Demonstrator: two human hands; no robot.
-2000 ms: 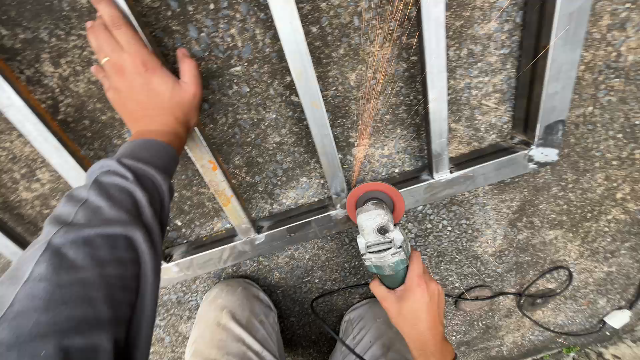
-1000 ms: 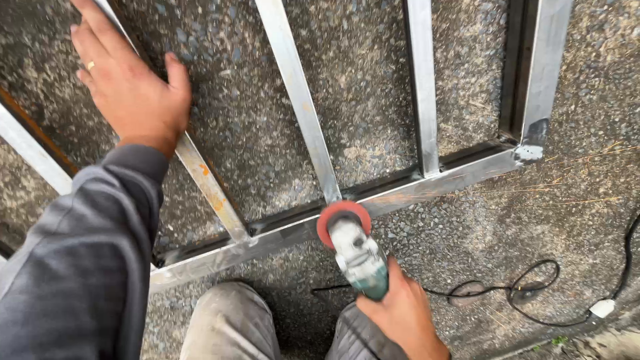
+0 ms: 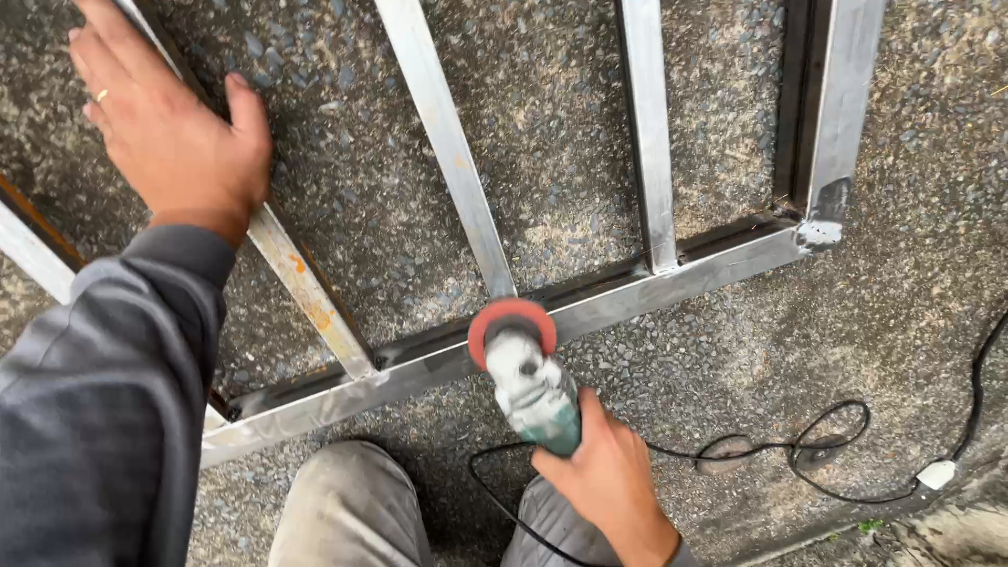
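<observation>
My right hand (image 3: 602,472) is closed around the green body of an angle grinder (image 3: 535,394) with a dusty metal head. Its red disc (image 3: 543,319) lies over the bottom rail of a welded steel frame (image 3: 630,302), where one of the flat bars (image 3: 453,150) meets that rail. At the upper left my left hand (image 3: 177,138), with a ring on one finger, rests palm down on another bar (image 3: 307,291) that has orange rust marks. Its fingers are slightly apart. Part of the joint is hidden beneath the disc.
A black power cord (image 3: 756,449) curls over the pebbled concrete to a white connector (image 3: 935,474) at the lower right. My knees (image 3: 350,504) are just below the rail. The frame's corner (image 3: 820,232) bears a whitish patch. A concrete edge (image 3: 795,547) runs along the lower right.
The grinder has moved slightly left along the rail to the bar's joint. The long spray of sparks seen two seconds ago above the disc is gone. My left hand stays on its bar.
</observation>
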